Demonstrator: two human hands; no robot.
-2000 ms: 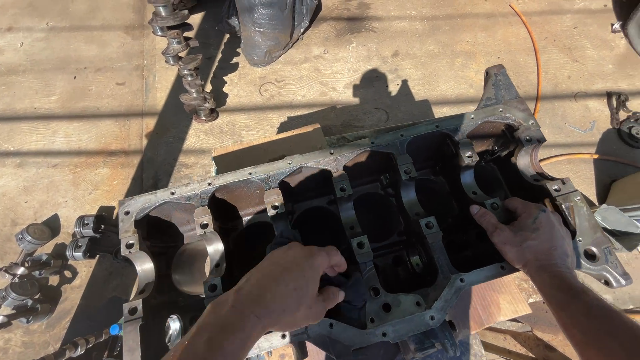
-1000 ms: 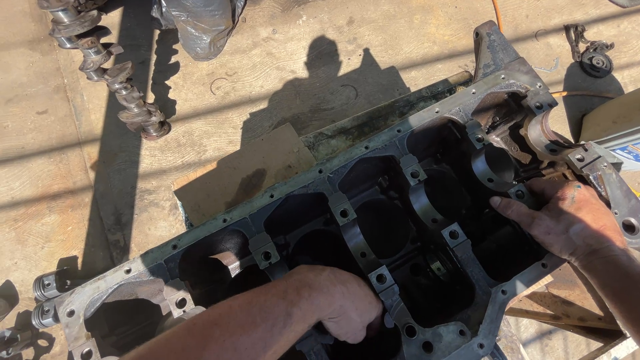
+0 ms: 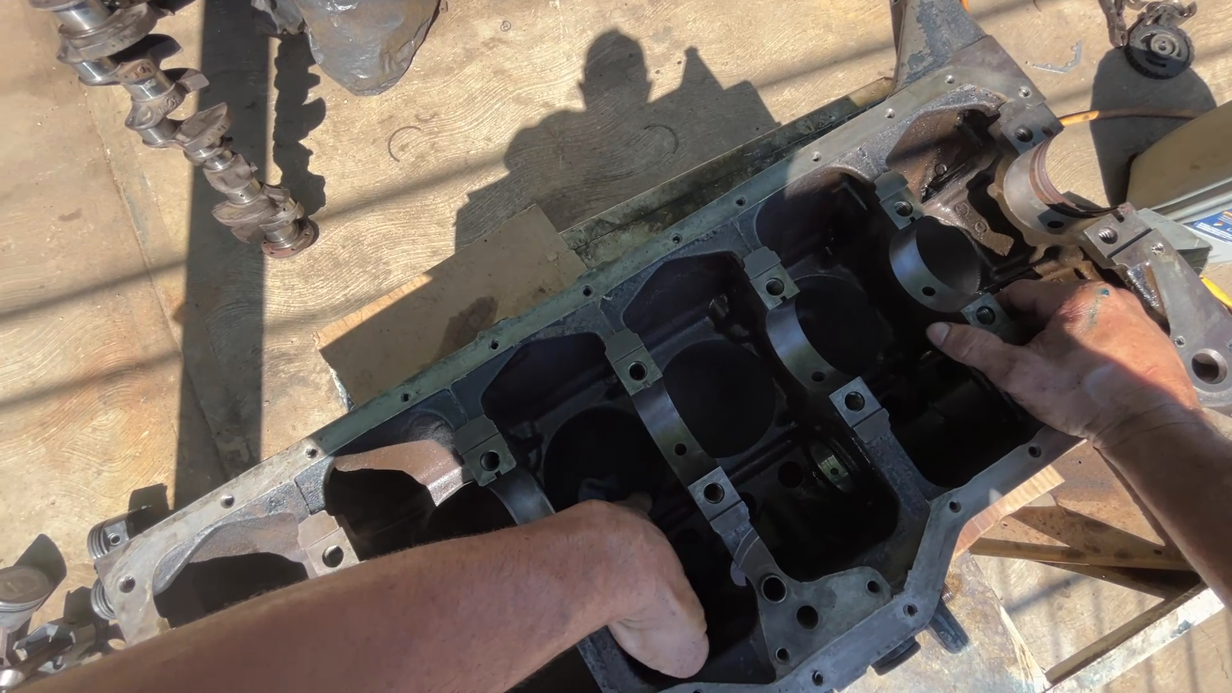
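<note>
An engine block lies across the view with its open crankcase side up, showing main bearing saddles and dark cylinder bores. My left hand reaches down into the crankcase between two bearing webs; its fingers are hidden in shadow, so whether it holds anything cannot be told. My right hand rests on the block at the right, its thumb extended over a dark bay and its fingers curled over a bearing web beside a curved bearing saddle.
A crankshaft lies on the concrete at the upper left, near a plastic bag. Pistons are at the lower left. Flat board shows behind the block, wooden supports below it. A pulley part lies upper right.
My left hand has gone deeper into the crankcase, its fingers now out of sight. My right hand stays on the block's right part. The view has turned and come closer.
</note>
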